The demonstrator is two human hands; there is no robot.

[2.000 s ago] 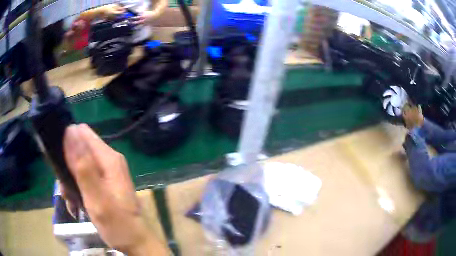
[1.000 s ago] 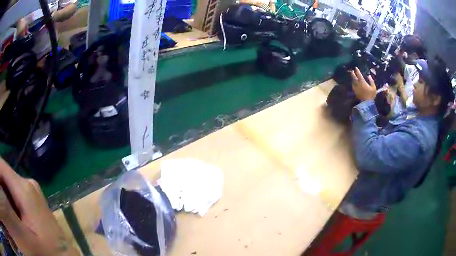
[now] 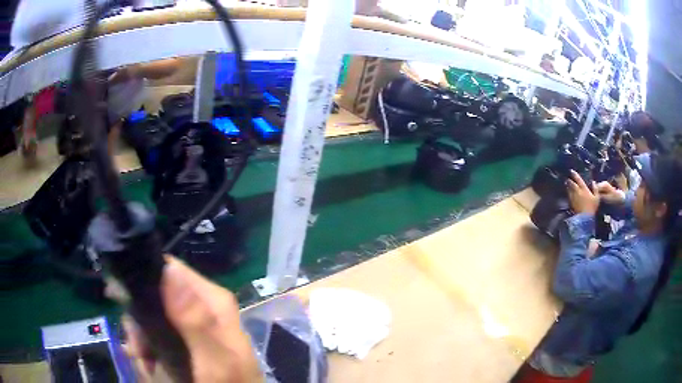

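My right hand [image 3: 206, 322] is at the lower left, blurred and cut off by the bottom edge. It is closed around a thick black electric screwdriver [image 3: 142, 273], held upright and slightly tilted. A black cable rises from its grey top end. The screwdriver's lower end is hidden by the hand or below the frame. The silver screw feeder [image 3: 77, 336], with blue sides, a red switch and a dark tray, stands left of the hand, partly cut off. My left hand is not in view.
A clear plastic bag [image 3: 288, 344] with dark parts and a white crumpled bag or cloth [image 3: 348, 322] lie on the tan bench [image 3: 449, 288]. A white post [image 3: 299, 179] stands at the green conveyor [image 3: 359, 198], which carries black units [image 3: 443, 166]. A person in denim [image 3: 598, 269] works at right.
The view has swung left since one second ago, bringing the screwdriver and feeder back into the picture. My right hand shows farther in from the left edge, still around the screwdriver.
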